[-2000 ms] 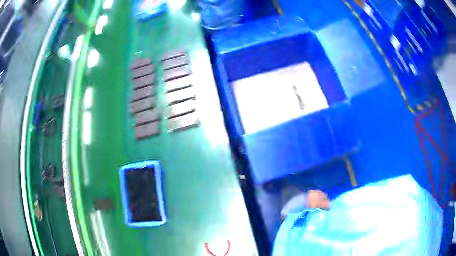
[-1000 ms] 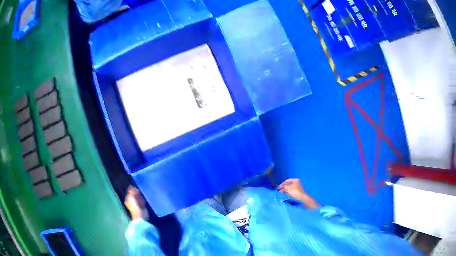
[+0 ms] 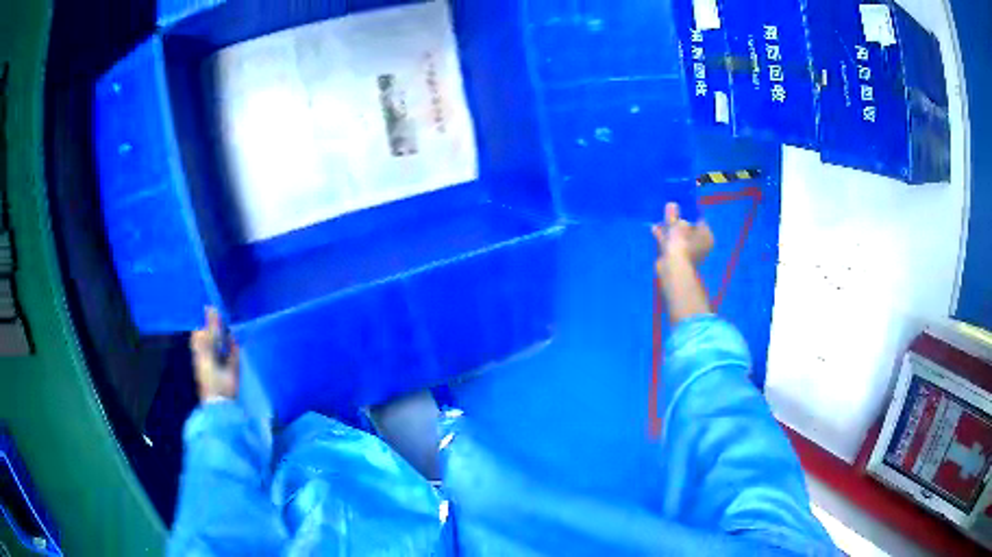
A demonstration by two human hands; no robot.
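Observation:
A large open blue carton (image 3: 392,310) stands in front of me with its flaps spread outward. A flat white sheet with printed marks (image 3: 315,131) lies inside it. My left hand (image 3: 215,359) is at the near left corner, by the lower end of the left flap (image 3: 141,207); whether its fingers grip is unclear. My right hand (image 3: 683,245) is at the lower outer corner of the right flap (image 3: 609,120), its fingers on the edge. My arms have blue sleeves.
Stacked blue cartons with white print (image 3: 810,76) stand at the upper right. A white surface (image 3: 832,283) and a framed notice on a red base (image 3: 935,435) are at the right. The green workbench (image 3: 65,413) runs along the left. Red lines and hazard tape mark the blue floor.
The view has turned right, away from the bench. Both hands have moved up to the carton, the right to its right flap. The left flap now shows spread outward.

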